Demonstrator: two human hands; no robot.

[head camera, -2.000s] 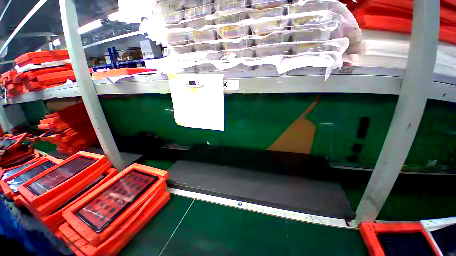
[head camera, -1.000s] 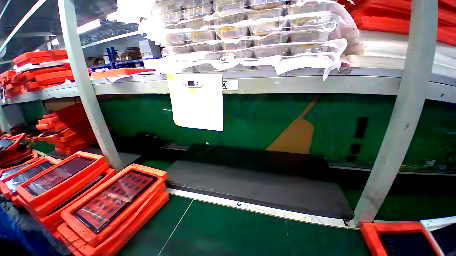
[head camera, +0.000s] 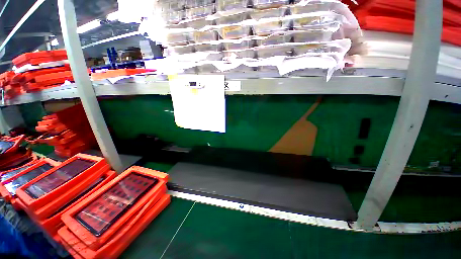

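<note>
Neither of my hands shows in the head view. A tablet [head camera: 117, 203] with a checkered screen lies in a red foam tray [head camera: 163, 176] on top of a small stack at the lower left. Behind it and to its left, another tablet [head camera: 59, 177] with a dark, reflecting screen lies in a red foam tray [head camera: 22, 198], also stacked. More tablets in red trays reach to the left edge.
The green bench [head camera: 227, 233] runs along the front, with a dark mat [head camera: 263, 187] behind it. Grey slanting posts [head camera: 399, 136] carry a shelf with clear plastic blister trays [head camera: 247, 38]. A white sheet [head camera: 201, 106] hangs from it. Blue cloth [head camera: 22, 232] shows lower left.
The red tray and the white tray at the lower right, both holding dark tablets, have gone from view. The stacks at the left look the same.
</note>
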